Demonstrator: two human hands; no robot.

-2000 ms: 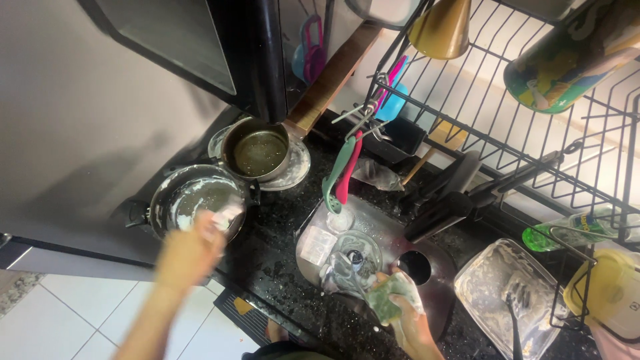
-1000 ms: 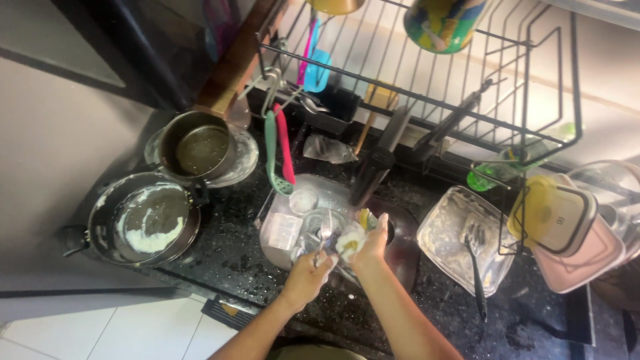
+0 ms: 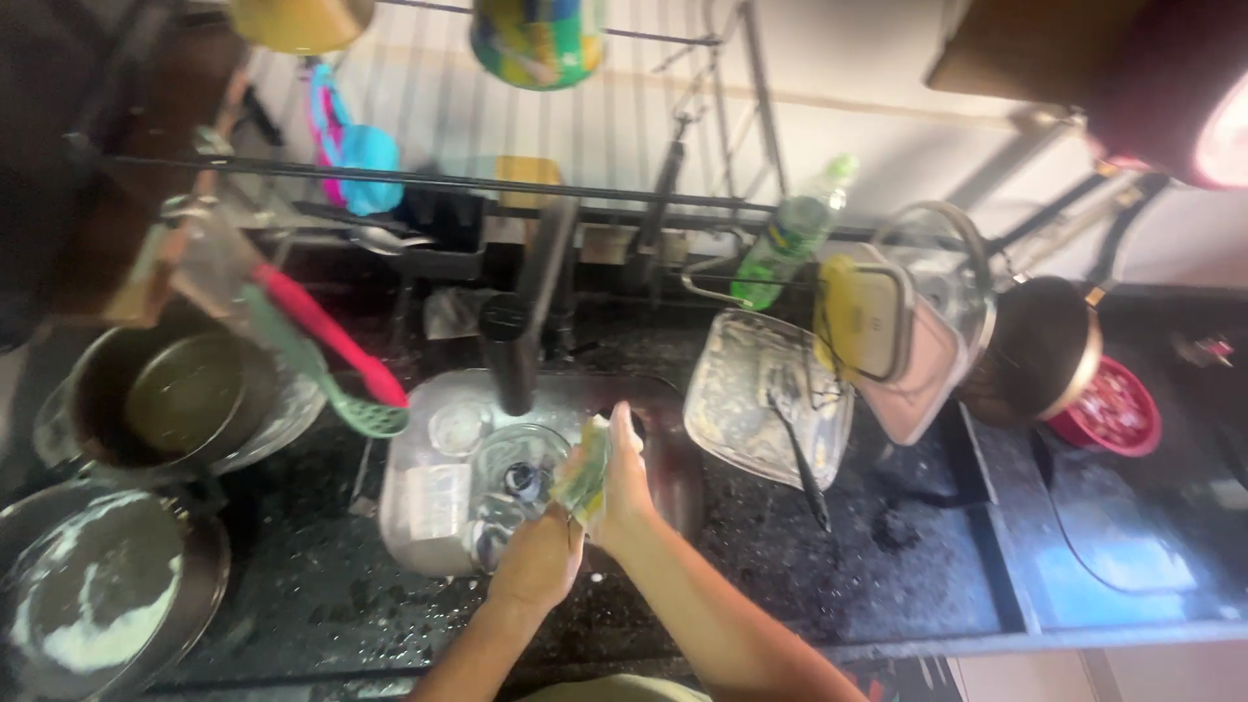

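My left hand (image 3: 538, 561) and my right hand (image 3: 626, 478) meet over the front of the steel sink (image 3: 663, 517). Between them is a green and yellow sponge (image 3: 585, 473), wet and blurred; the right palm lies flat against its side, and the left fingers close on its lower end. Whether the left hand also holds a utensil is not clear. Just left of the hands, a clear glass bowl (image 3: 522, 444) and a whitish rectangular item (image 3: 436, 500) lie in the sink. The black faucet (image 3: 517, 351) rises behind.
On the left stand a soapy pan (image 3: 97, 585) and a dark pot (image 3: 175, 390). A smeared plastic container (image 3: 717, 390) with a black-handled fork (image 3: 804, 468) sits right of the sink. Beyond are lids (image 3: 916, 370), a green bottle (image 3: 790, 239) and a red bowl (image 3: 1111, 405). A wire rack (image 3: 458, 182) hangs above.
My left hand was at the soapy pan two seconds ago and is now over the sink against the sponge. The view has swung right.
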